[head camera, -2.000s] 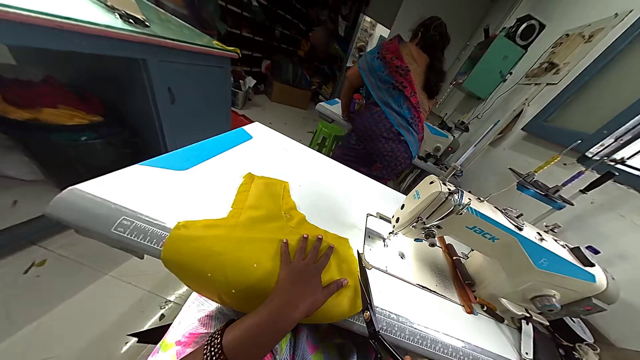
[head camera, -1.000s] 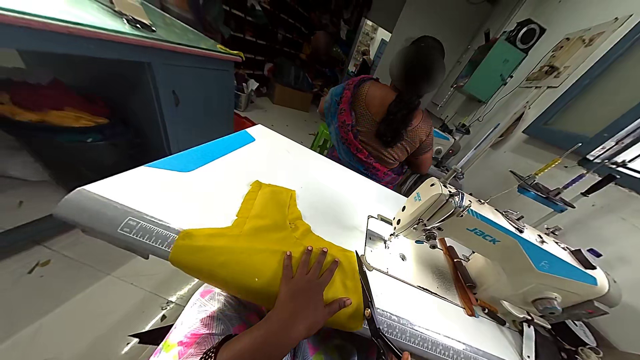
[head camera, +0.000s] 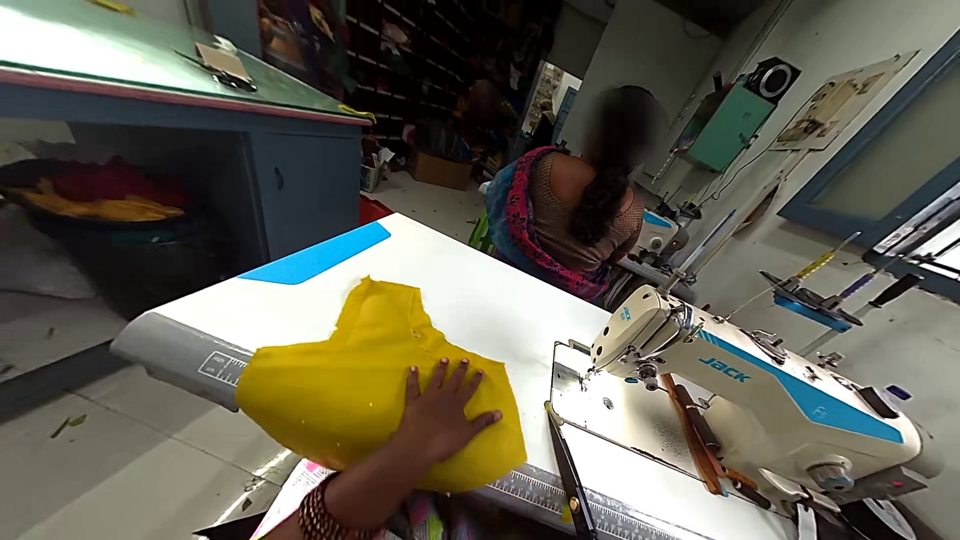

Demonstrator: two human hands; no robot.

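Observation:
My left hand lies palm down with its fingers spread on a yellow cloth piece. The cloth rests on the white sewing table and hangs over its near edge toward my lap. Its upper edge has a raised, narrower part with a rough outline. Just right of the cloth, a pair of dark scissors points away from me across the table's ruler edge; the handles are cut off by the frame. A Jack sewing machine stands on the right, with no cloth under its needle. My right hand is out of view.
Brown-handled tools lie beneath the machine arm. A thread stand rises behind it. Beyond the table, a person sits with their back to me near another machine. A glass-topped counter and a dark tub of cloth are at left.
The person beyond the table was leaning over to the left and now sits more upright, back toward me. My left hand remains on the yellow cloth.

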